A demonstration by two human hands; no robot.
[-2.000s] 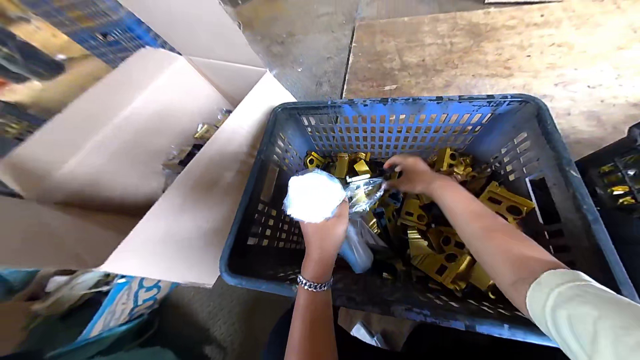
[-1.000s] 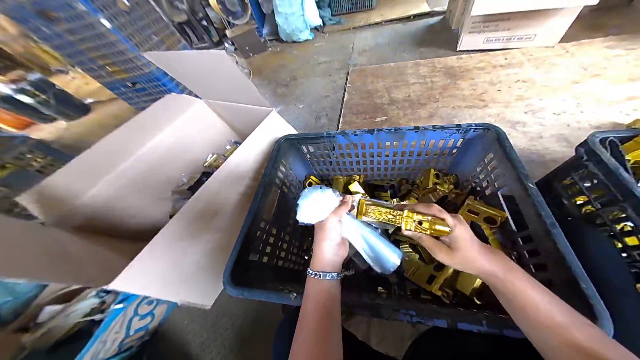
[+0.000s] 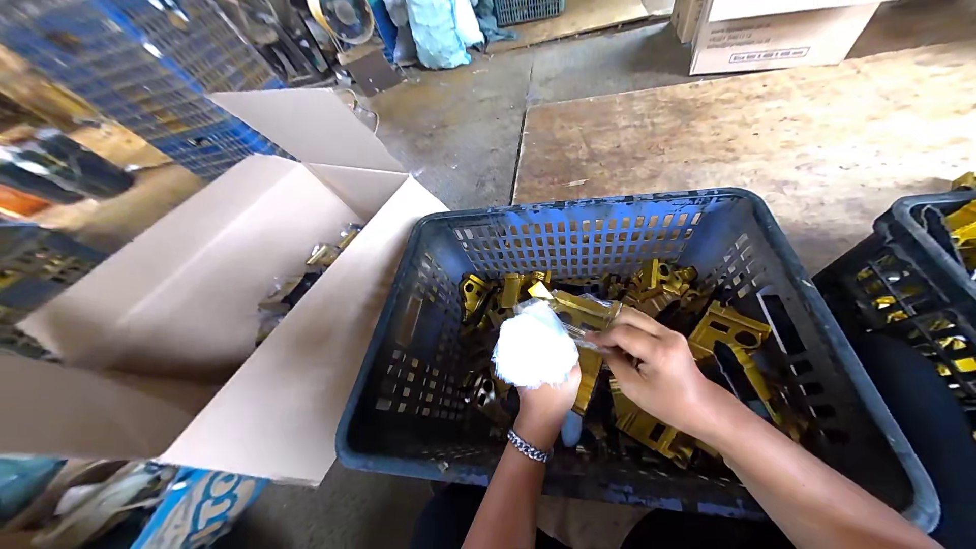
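My left hand holds a roll of clear plastic bags or film, its bright white end turned up toward me. Beside it, my right hand pinches clear plastic that lies around a gold-coloured metal part; the fingertips are partly hidden. Both hands are over a blue-black plastic crate. Many gold-coloured metal parts with round holes lie loose in the crate below and around the hands.
An open cardboard box at the left holds some wrapped parts. Another black crate with gold parts stands at the right. Beyond lie a plywood sheet and a closed carton. A blue printed bag is at lower left.
A second ago my right hand held a gold part beside the roll; now that hand pinches plastic around a part. The roll's white end has turned toward the camera.
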